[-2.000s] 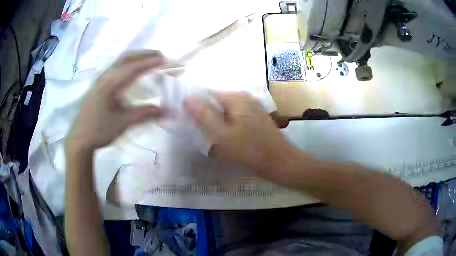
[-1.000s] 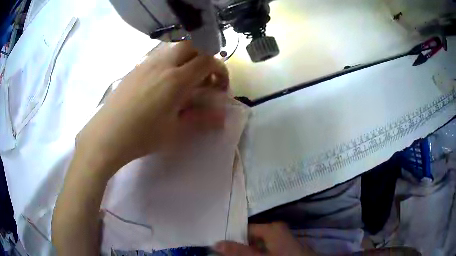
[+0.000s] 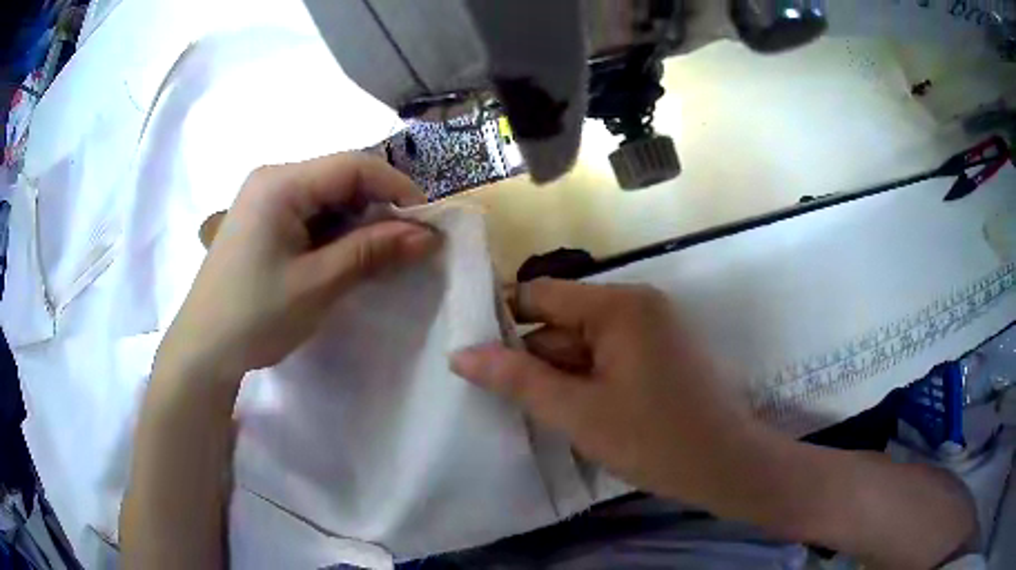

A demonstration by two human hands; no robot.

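Observation:
A white fabric panel (image 3: 368,390) hangs between my hands over the table's near edge, just in front of the machine head. My left hand (image 3: 323,245) pinches its top corner between thumb and fingers. My right hand (image 3: 590,356) grips the folded edge strip (image 3: 472,278) lower down, thumb on top and fingers behind. The sewing machine head (image 3: 446,56) is above and beyond the hands. The shiny speckled plate (image 3: 451,156) shows beside it; the needle itself cannot be made out. The fabric's top corner is nearer me than the plate.
More white fabric pieces (image 3: 100,239) lie on the left. A knurled knob (image 3: 645,161) hangs below the head. Red and black snips (image 3: 977,168) lie at the far right. Ruler marks (image 3: 880,340) run along the near table edge. A blue basket (image 3: 934,403) is below at right.
The view has shifted from the machine's right side to closer over the needle area. My left hand has drawn back from under the head. My right hand has risen from the panel's bottom to its folded edge.

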